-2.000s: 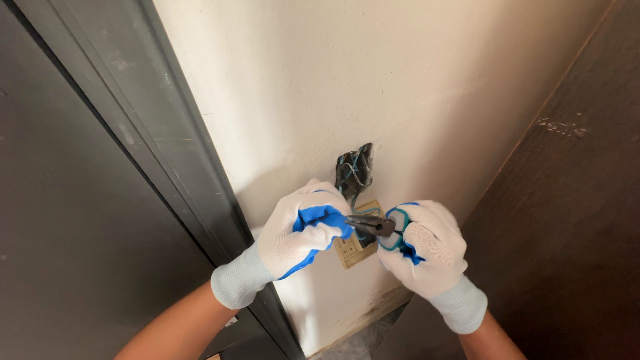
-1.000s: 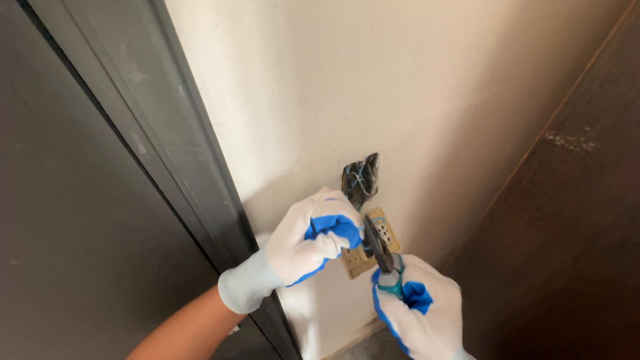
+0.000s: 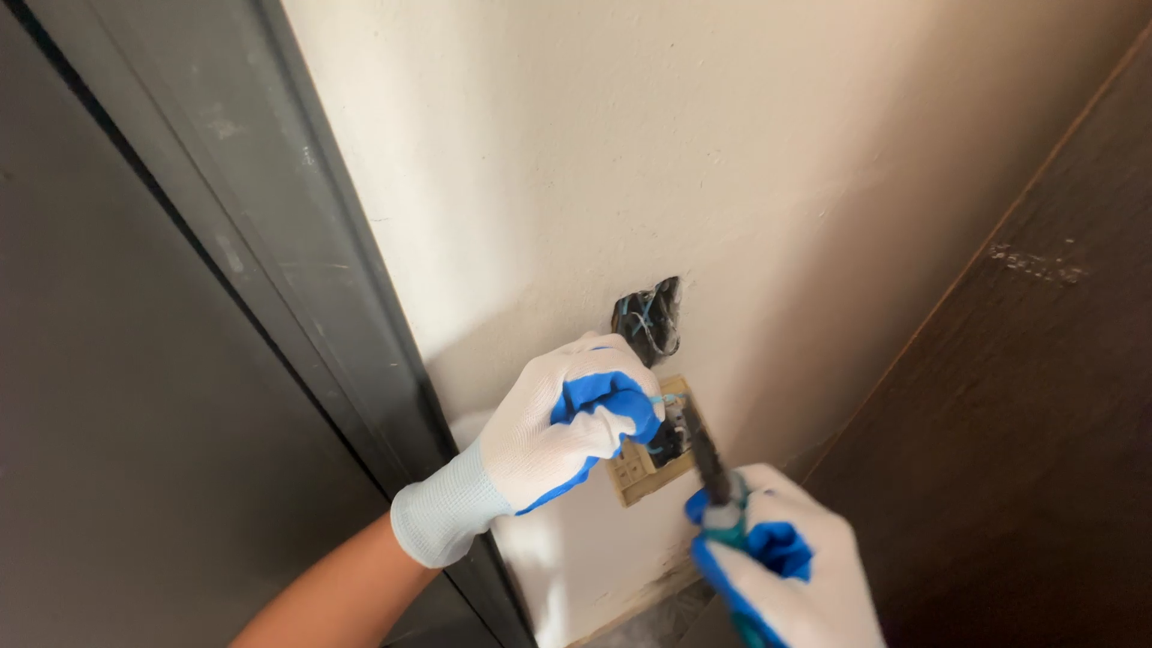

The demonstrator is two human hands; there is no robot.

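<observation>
My left hand (image 3: 571,423), in a white glove with a blue coated palm, pinches a thin light-blue wire (image 3: 668,398) between thumb and fingers. In my right hand (image 3: 783,558), gloved alike, are pliers (image 3: 708,454) with dark jaws and teal handles; the jaw tips are near the wire's end, and whether they touch it I cannot tell. Behind both, a beige electrical socket plate (image 3: 637,486) hangs at the wall, tilted, its middle partly hidden by my left glove. Just above it is a rough wall opening (image 3: 648,319) with dark and blue wires inside.
Around the opening is a cream wall (image 3: 576,180). A dark grey metal door frame (image 3: 351,270) runs down the left, and a dark brown wooden panel (image 3: 1017,405) stands on the right. Part of a grey floor (image 3: 661,621) shows at the bottom.
The pliers have swung from lying nearly level to pointing upward, and my right hand has moved down. My left hand stays close to the socket plate.
</observation>
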